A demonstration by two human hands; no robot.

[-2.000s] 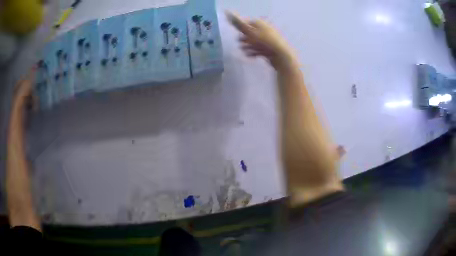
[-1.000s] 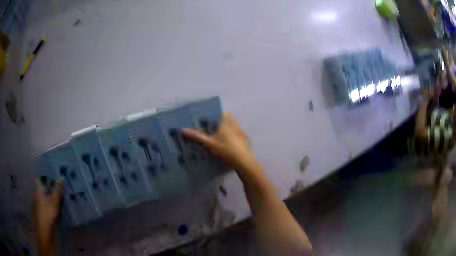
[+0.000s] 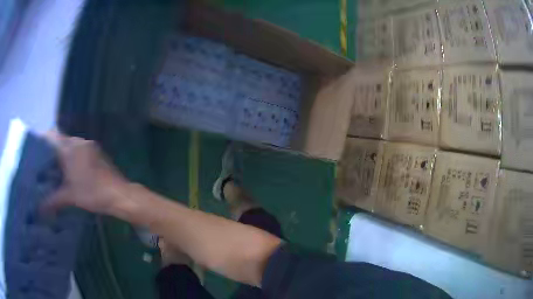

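A row of blue retail boxes [image 3: 35, 233] stands at the far left, blurred and cut off by the picture's edge. My right hand [image 3: 87, 175] grips its upper end, with fingers over the printed faces. My left hand is not in view. An open brown shipping carton [image 3: 327, 114] lies on the floor at upper centre, its right flap spread outward. Packed retail boxes [image 3: 228, 93] with dark prints lie in it in rows.
Sealed printed cartons [image 3: 467, 111] are stacked at the right. A white flat surface [image 3: 421, 257] is at lower right. The white table [image 3: 35, 64] is at upper left. Green floor [image 3: 292, 198] has yellow lines. My feet and legs show at lower centre.
The view has swung from the table to the floor and open carton. The row of boxes is now at the far left with my right hand on it. My left hand has left view.
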